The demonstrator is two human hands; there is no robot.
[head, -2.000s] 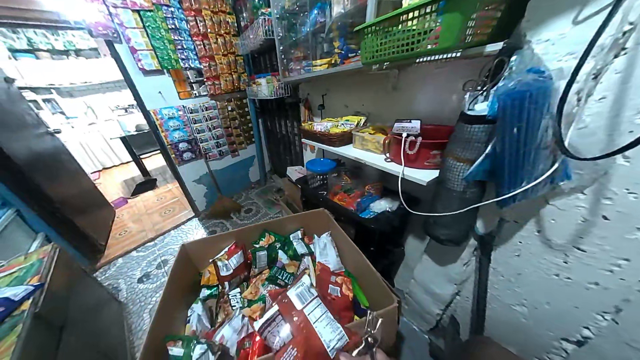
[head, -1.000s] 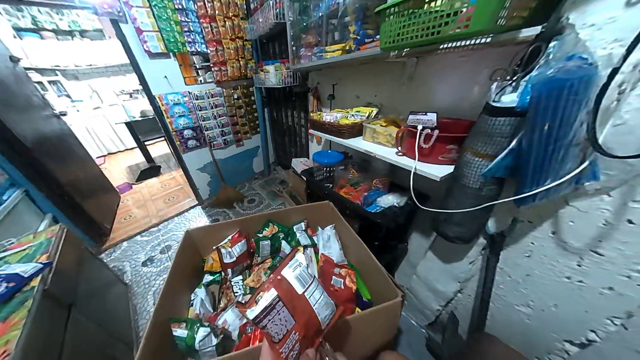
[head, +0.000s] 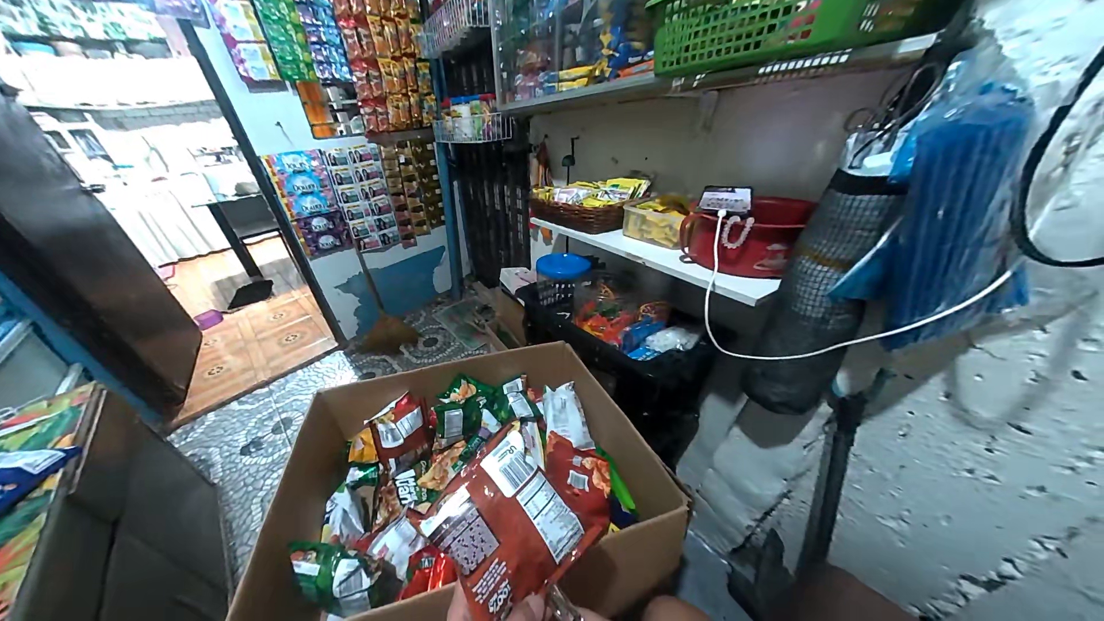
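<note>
A large red snack bag (head: 517, 517), its printed back with a barcode facing up, lies tilted over the near side of a cardboard box (head: 638, 552). At its lower edge my left hand (head: 458, 606) shows only as a fingertip pinching the bag. Close by, my right hand (head: 528, 609) has its fingers at the same edge, mostly cut off by the frame. A small shiny metal tool (head: 565, 605) is beside those fingers; its kind is unclear. Inside the box are many snack packets, among them a green one (head: 332, 576) and a silvery one (head: 565, 414).
A black crate (head: 552, 323) with packets stands behind the box, under a white shelf (head: 655, 254) bearing a wicker basket (head: 586, 216) and a red pot (head: 759, 237). A white cable (head: 802, 355) hangs at right. Another carton (head: 147, 509) is at left; a broom (head: 388, 332) leans behind.
The red bag has tilted up and shifted within the box. Two seconds ago the metal tool stood in plainer view near the right hand; now it is mostly out of frame.
</note>
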